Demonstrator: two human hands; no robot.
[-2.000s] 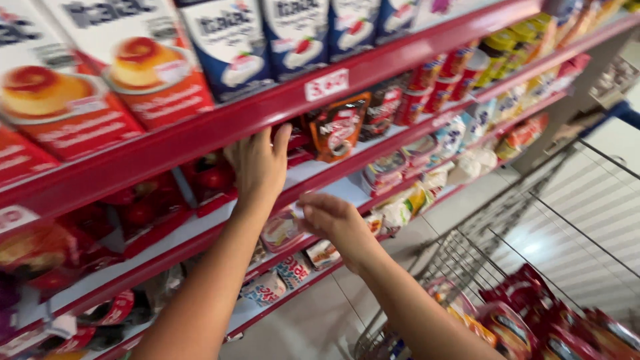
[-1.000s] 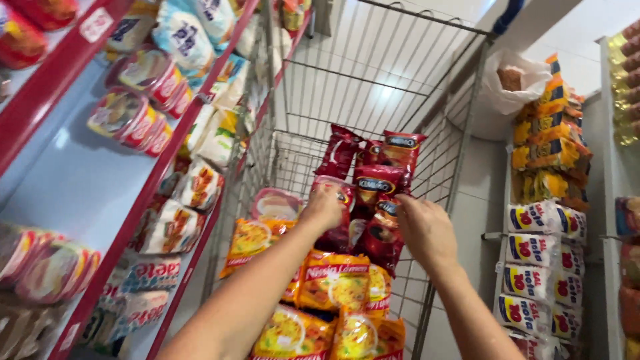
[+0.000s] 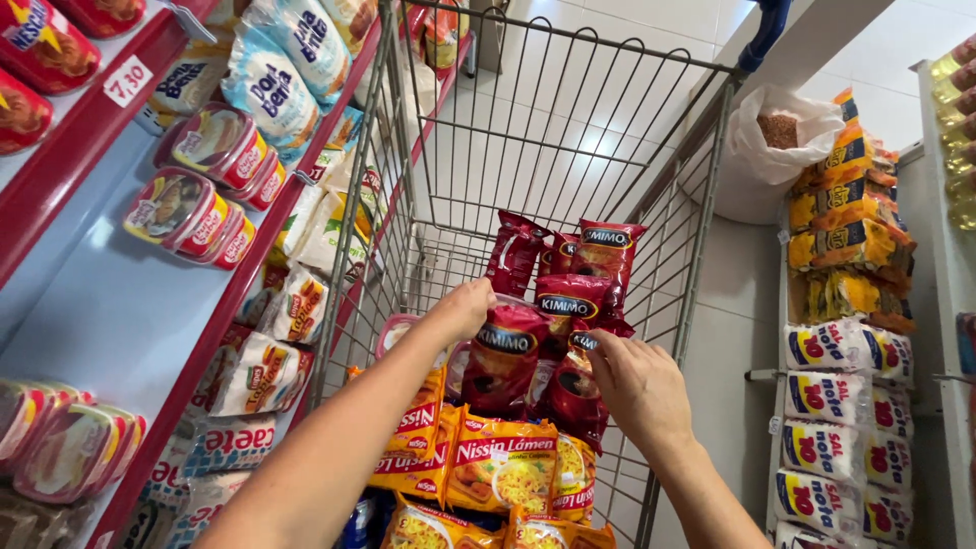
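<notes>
Inside the wire shopping cart, my left hand (image 3: 461, 309) pinches the top left corner of a red Kimimo coffee packet (image 3: 503, 354). My right hand (image 3: 637, 377) has its fingertips on the top edge of another red Kimimo packet (image 3: 576, 389), just to the right. More Kimimo packets (image 3: 606, 252) lie behind these two. Orange Nissin instant noodle packets (image 3: 499, 465) fill the near part of the cart (image 3: 534, 145). A pink-lidded plastic tub (image 3: 396, 333) shows beside my left forearm.
Left of the cart, red-edged shelves (image 3: 76, 164) hold plastic tubs (image 3: 187, 210), flour bags (image 3: 274, 99) and tapioca packets (image 3: 263, 374). At the right are stacked salt bags (image 3: 823, 412), yellow packets (image 3: 846, 206) and an open white sack (image 3: 778, 137).
Two seconds ago both hands were at the red shelf; a second ago they were over the packets in the cart, where they remain. The view has swung from the shelf to the cart.
</notes>
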